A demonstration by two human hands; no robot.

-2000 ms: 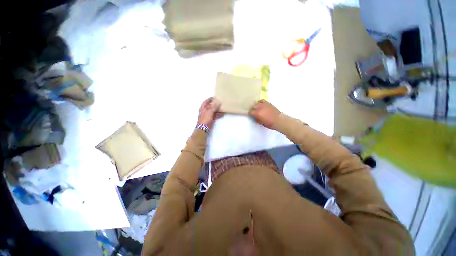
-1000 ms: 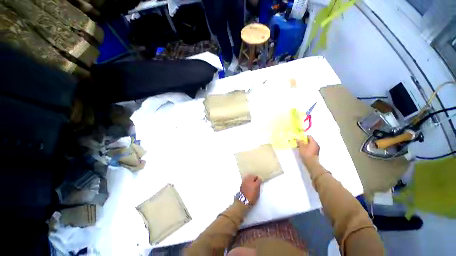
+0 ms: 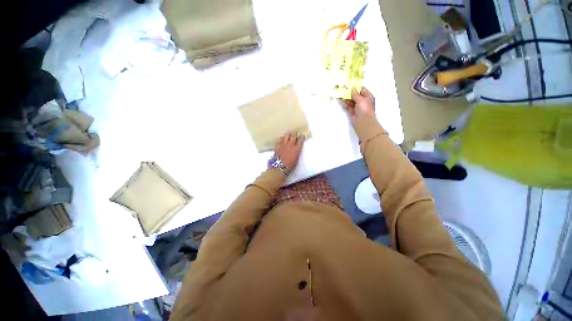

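Observation:
A beige fabric panel (image 3: pixel 271 118) lies flat on the white table (image 3: pixel 207 131). My left hand (image 3: pixel 289 149) rests on its near right corner, fingers on the cloth. My right hand (image 3: pixel 362 104) holds the near edge of the yellow card template (image 3: pixel 345 64), which is to the right of the panel and apart from it. Dark marks show on the card.
Scissors (image 3: pixel 354 31) lie just beyond the card. A thick beige stack (image 3: pixel 216 28) is at the far side, a smaller beige pile (image 3: pixel 150 199) at left front. The iron (image 3: pixel 448 78) sits on the brown cover at right; yellow-green cloth (image 3: pixel 517 145) hangs nearby.
The yellow template, earlier partly under the panel, now lies apart at the right, held by my right hand. My left hand stays at the panel's near edge. The camera view has shifted.

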